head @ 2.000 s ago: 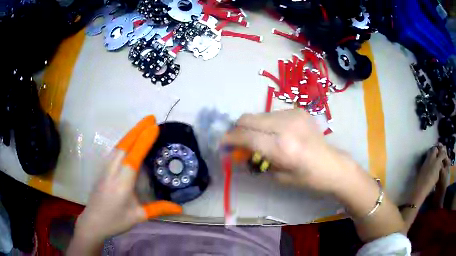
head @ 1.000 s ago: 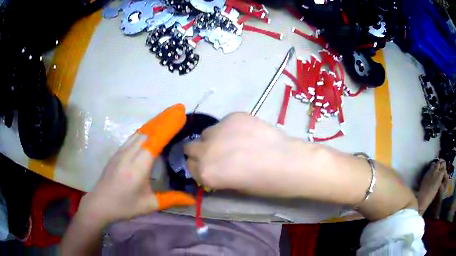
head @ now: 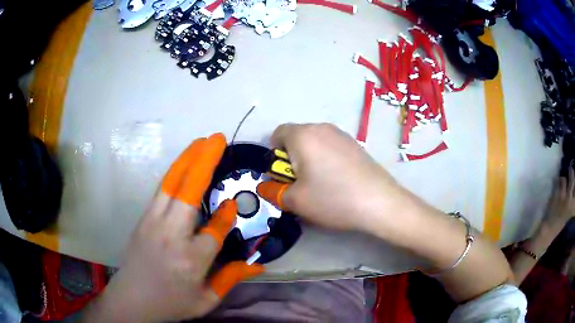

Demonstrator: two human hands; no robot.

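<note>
A round black plastic housing (head: 285,238) lies at the near edge of the pale table. A silver notched LED ring board (head: 255,224) with a centre hole sits inside it, silver side up. A short red lead with a white plug (head: 253,257) shows at its near side. My left hand (head: 180,233), with orange finger cots, holds the housing from the left, one finger on the board. My right hand (head: 328,176) holds a screwdriver by its yellow-and-black handle (head: 282,167), a cotted finger at the board; the shaft is hidden. A thin wire (head: 243,124) sticks out beyond the housing.
Black and silver ring boards (head: 197,47) lie at the far left. A pile of red leads (head: 413,82) lies far right, beside black units (head: 470,53). A dark object (head: 28,183) is at the left edge. Another person's hand (head: 558,202) is at the right edge.
The ring board has gone from my right hand into the housing, covering the lens ring. The screwdriver shaft, seen pointing away a second ago, is now hidden. My left finger has moved onto the board.
</note>
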